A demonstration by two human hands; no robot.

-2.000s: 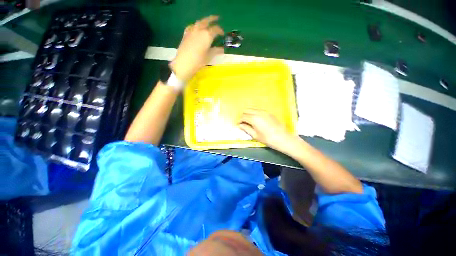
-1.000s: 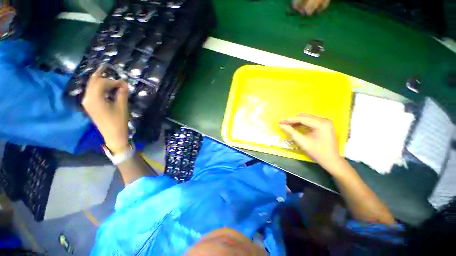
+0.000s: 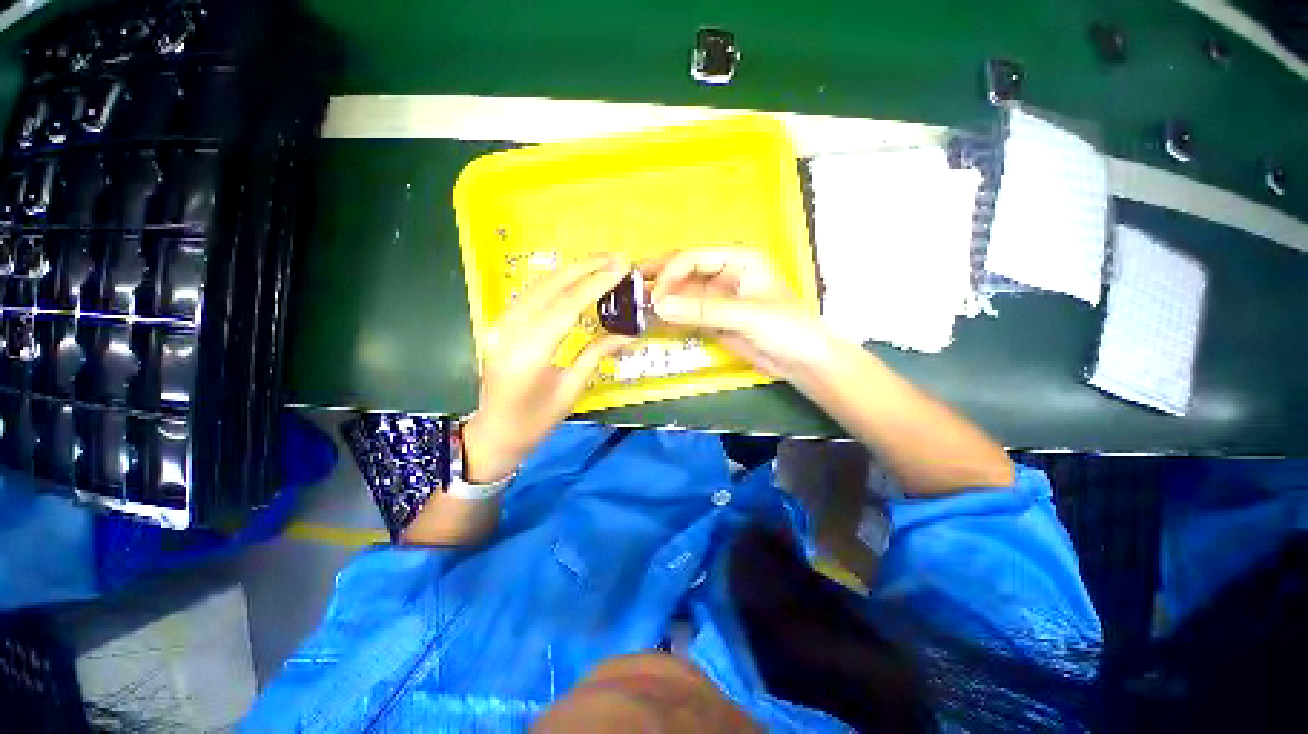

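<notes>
My left hand (image 3: 538,351), with a wristwatch on its wrist, holds a black watch housing (image 3: 623,306) with a shiny rim between thumb and fingers, above the yellow tray (image 3: 631,169). My right hand (image 3: 724,301) is at the housing's right side, its thumb and fingertips pinched together close to the rim. Whether a small part is between those fingertips is too small to tell. Small loose whitish parts (image 3: 653,361) lie in the tray, mostly along its near side and at its left.
Black blister trays (image 3: 115,287) are stacked at the left. White sheets (image 3: 892,247) lie right of the tray, with two textured pale pouches (image 3: 1051,208) (image 3: 1152,318) farther right. Spaced housings (image 3: 713,56) sit on the green conveyor belt (image 3: 502,55) beyond the tray.
My left hand has moved right from the black trays to above the yellow tray and now holds a housing. My right hand has risen from the tray's parts to meet it. The view has shifted.
</notes>
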